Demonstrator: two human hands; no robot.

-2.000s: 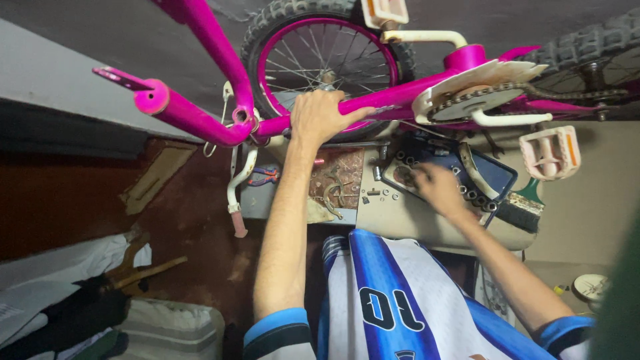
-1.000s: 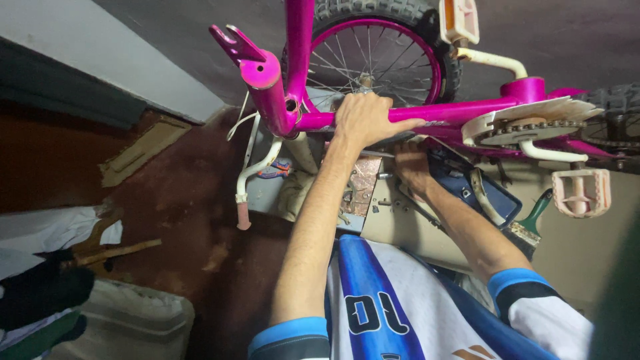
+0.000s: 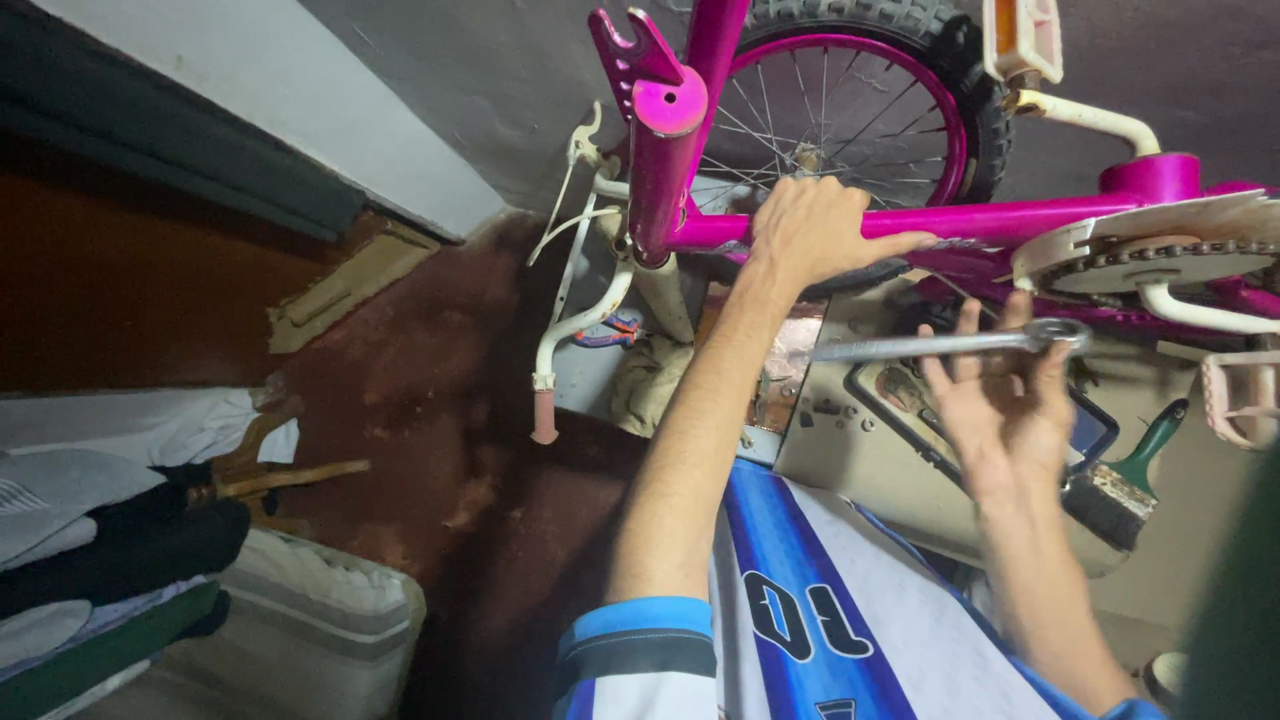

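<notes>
Pink tubing of a bicycle frame (image 3: 1000, 222) crosses the upper right, and my left hand (image 3: 810, 235) grips it near the head tube (image 3: 662, 165). In my right hand (image 3: 1005, 415), palm up, lies a metal wrench (image 3: 925, 346), its ring end by my thumb and its shaft pointing left; the hand is slightly blurred. The spoked wheel (image 3: 830, 120) with its knobby tyre is behind the frame. To the right are the chainring (image 3: 1150, 268) and a white crank arm (image 3: 1090, 115). White handlebars (image 3: 590, 318) hang below the head tube, ending in a pink grip (image 3: 543, 415).
Pliers (image 3: 610, 332) and a crumpled cloth (image 3: 650, 385) lie beside the handlebars. Small metal parts (image 3: 835, 412), a dark tray (image 3: 1092, 432) and a green-handled paintbrush (image 3: 1125, 475) are on the beige surface. Folded clothes (image 3: 120, 540) and a plastic bin (image 3: 310, 610) stand at lower left.
My right hand was over the tray of small parts, then near the frame; now it is raised with the wrench in it. My left hand has stayed on the frame. The view has shifted.
</notes>
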